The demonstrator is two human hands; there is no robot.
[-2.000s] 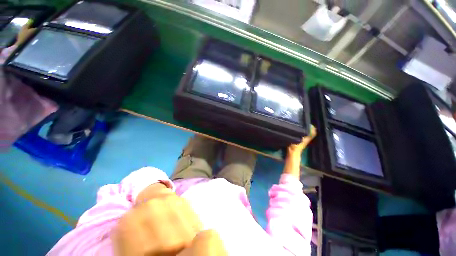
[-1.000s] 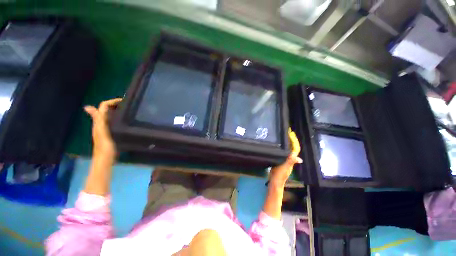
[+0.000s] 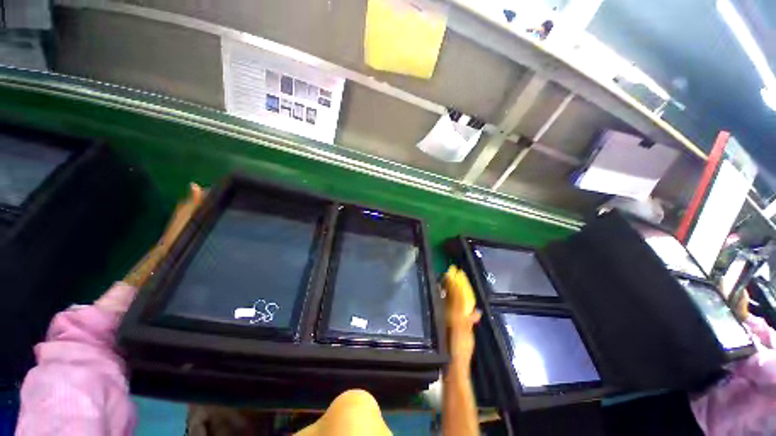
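Note:
A black tray [image 3: 374,356] holds two dark-screened tablets side by side, the left tablet [image 3: 247,255] and the right tablet [image 3: 374,277]. Each shows a small white label and pale handwritten marks near its lower edge. Another black layer shows beneath the tray. My left hand [image 3: 174,223] lies along the tray's left side, its lower part partly hidden. My right hand [image 3: 460,298], with yellow on its fingers, lies at the right side. The tray is between both hands.
Another tray [image 3: 495,347] with two tablets is close on the right, beside a tall black stack [image 3: 634,298]. A black stack [image 3: 64,247] is at left. Behind the green bench [image 3: 162,162] hang an instruction sheet [image 3: 285,92] and yellow paper [image 3: 404,36]. A neighbour's pink sleeve [image 3: 736,383] is at right.
My left hand has come to the tray's left side since the earliest frame. Both hands stay at its sides. The view has tilted up, showing more of the shelf and papers.

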